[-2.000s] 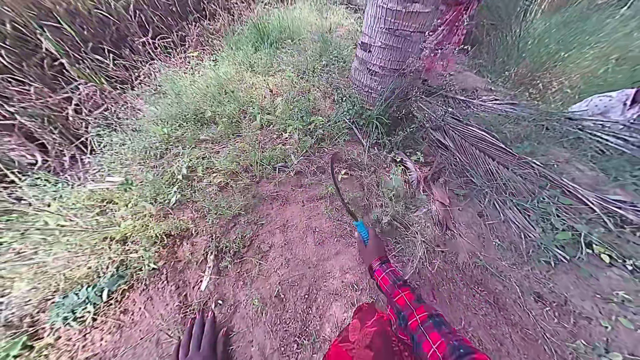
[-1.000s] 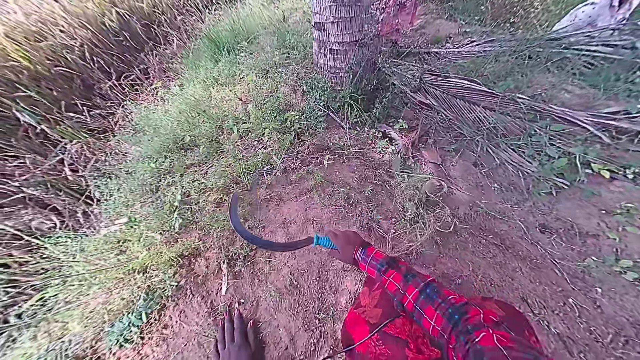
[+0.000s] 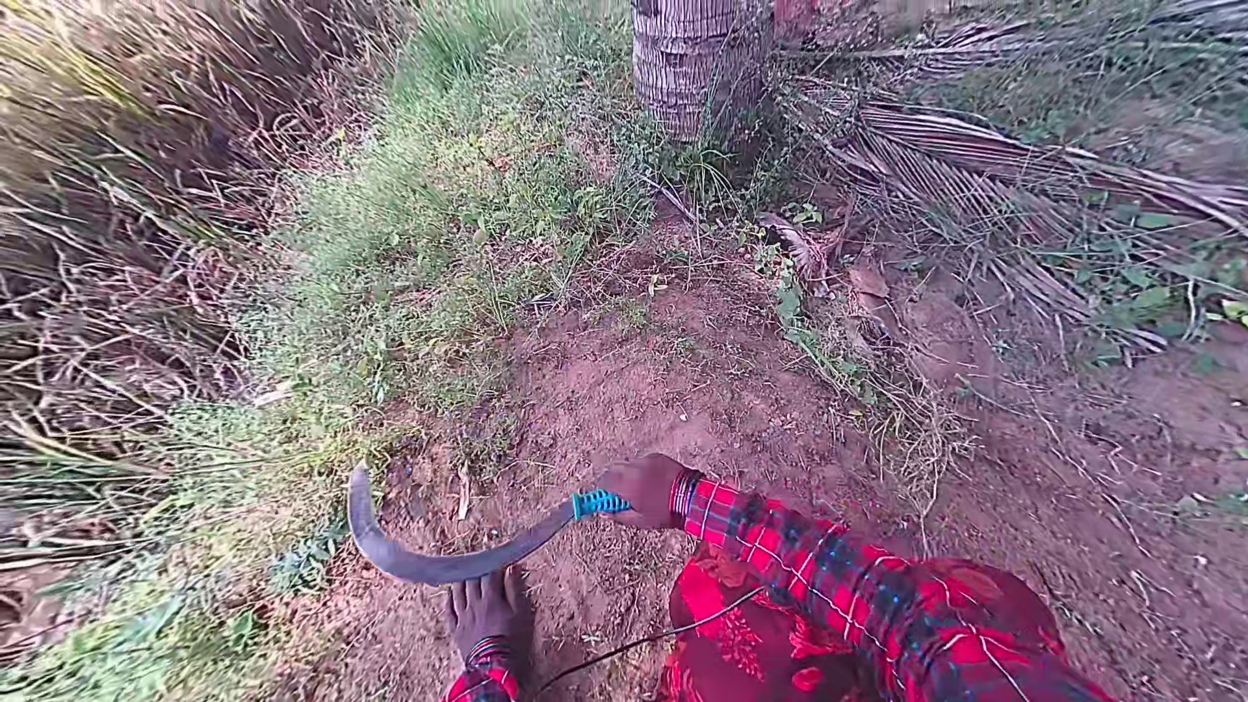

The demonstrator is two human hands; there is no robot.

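Observation:
My right hand [image 3: 643,489] is closed around the blue ribbed handle of a sickle [image 3: 429,565], held over bare soil in the lower middle. Its curved metal blade reaches left, with the tip bending up at the edge of the weeds. Just below the blade is my left hand [image 3: 483,614], fingers pointing up the view over the soil, holding nothing that shows. The blade hides its fingertips; whether the two touch, I cannot tell.
Low green weeds [image 3: 390,244] and tall dry grass [image 3: 117,195] grow on the left. A palm trunk [image 3: 697,68] stands at the top, with dry palm fronds [image 3: 975,166] lying right of it. A thin dark cord [image 3: 663,636] crosses in front of red patterned cloth [image 3: 741,634].
The sickle has swung from pointing up the view to pointing left, and is now beside my left hand. The view has tilted down. The right hand keeps its hold.

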